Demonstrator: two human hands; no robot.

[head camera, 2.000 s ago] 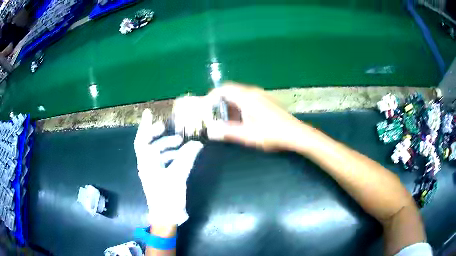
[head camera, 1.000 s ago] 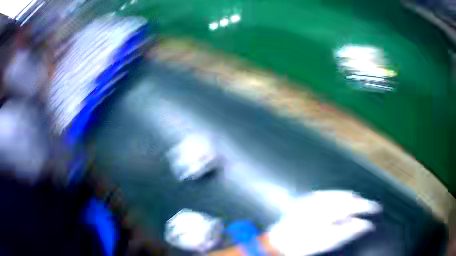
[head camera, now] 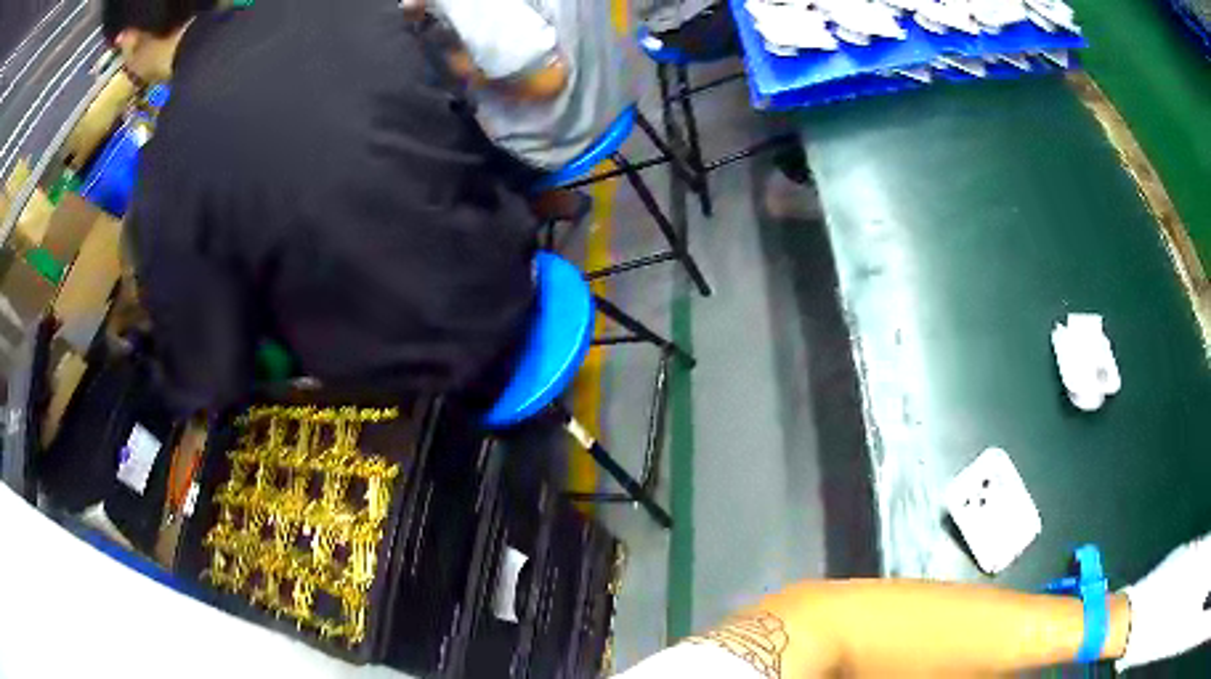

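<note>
My left hand (head camera: 1175, 610), in a white glove with a blue wristband, is cut off by the right edge over the bench; its fingers and anything in them cannot be seen. A white housing (head camera: 996, 511) with small holes lies on the dark green bench (head camera: 956, 252), just beyond my left forearm. A second white housing (head camera: 1088, 361) lies farther up the bench. My right hand is out of the picture.
A blue tray (head camera: 916, 60) of white parts stands at the bench's far end. Left of the aisle, a person in dark clothes (head camera: 332, 199) sits on a blue stool (head camera: 551, 345). A black tray (head camera: 412, 531) holds yellow parts. Another person sits behind.
The view has swung left, away from the belt, to the aisle and seated people. My right hand and the item both hands held have left the picture. My left hand is now at the right edge.
</note>
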